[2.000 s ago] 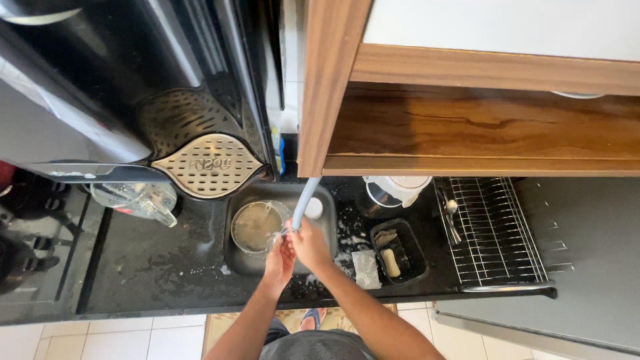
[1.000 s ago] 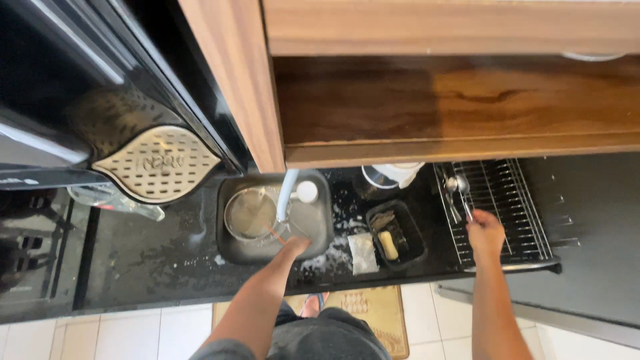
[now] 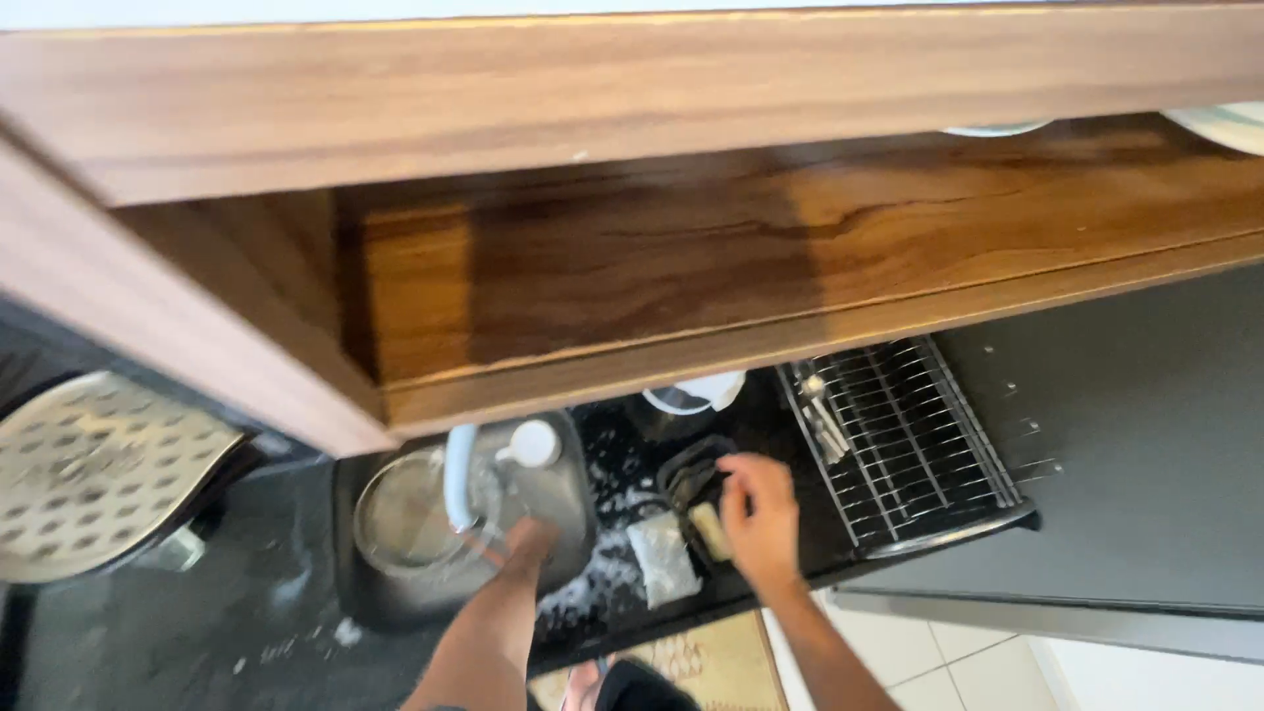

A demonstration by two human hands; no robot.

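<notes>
My left hand [image 3: 528, 543] reaches down into the sink [image 3: 583, 513], under the pale faucet [image 3: 459, 479]; whether it holds anything is unclear. A round, clear-looking bowl or lid [image 3: 410, 518] lies in the sink at its left, and a white cup [image 3: 534, 443] sits near the back. Over the dark plastic tray [image 3: 691, 469] hovers my right hand [image 3: 755, 509], fingers bent; no object shows clearly in it. The tray holds a yellowish bar or sponge [image 3: 709, 531] and something dark. A crumpled plastic packet [image 3: 664, 559] lies left of the tray.
A wire dish rack [image 3: 899, 444] with metal cutlery [image 3: 825, 420] stands at the right. The wooden cabinet [image 3: 691, 365] overhangs the counter. A white-rimmed container [image 3: 696, 393] is partly under it. Soapy water spots the black counter [image 3: 612, 592]. A perforated drip tray [image 3: 99, 474] juts in at the left.
My right hand has moved left from the cutlery in the dish rack to the dark tray. My left hand stays in the sink. The view has shifted, with the cabinet filling more of it.
</notes>
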